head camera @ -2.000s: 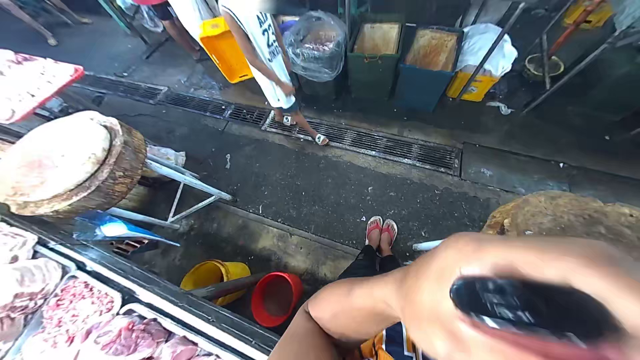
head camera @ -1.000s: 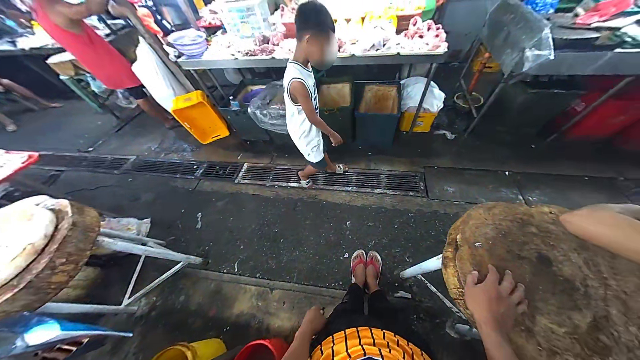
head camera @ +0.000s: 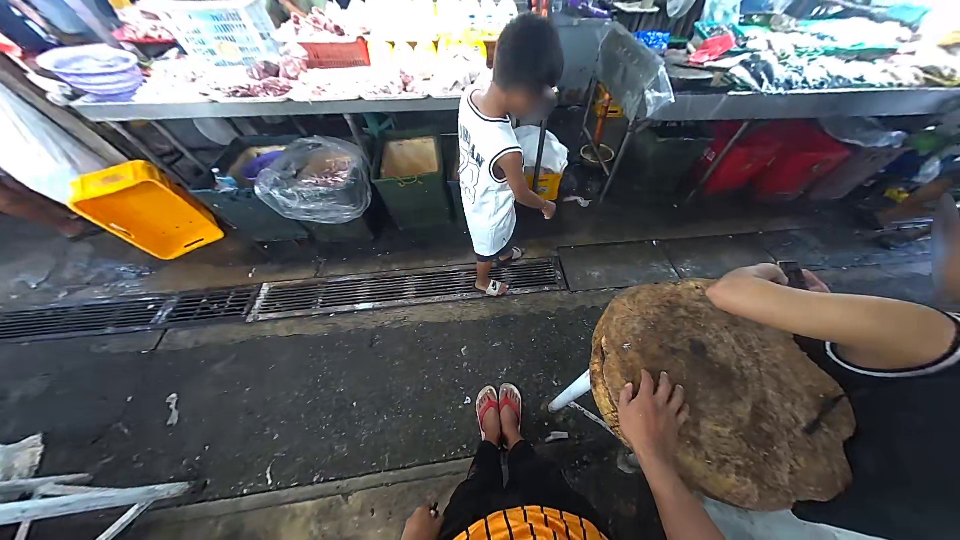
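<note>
My right hand rests with spread fingers on the near left part of a round wooden chopping block. My left hand hangs low beside my dark trousers at the bottom edge; its fingers are curled, and a small dark thing shows at them, too small to name. Red-strapped flip-flops are on my feet. Across the same block leans another person's forearm, with a small dark device in that person's hands.
A person in a white jersey stands on the drain grate ahead. Beyond are a meat stall table, a tilted yellow crate and dark bins. White metal legs jut in at lower left.
The person in the jersey has moved right along the grate. The person leaning on the block shows more fully now. Two seconds ago a hand covered the lower right; my right hand has since lain on the block.
</note>
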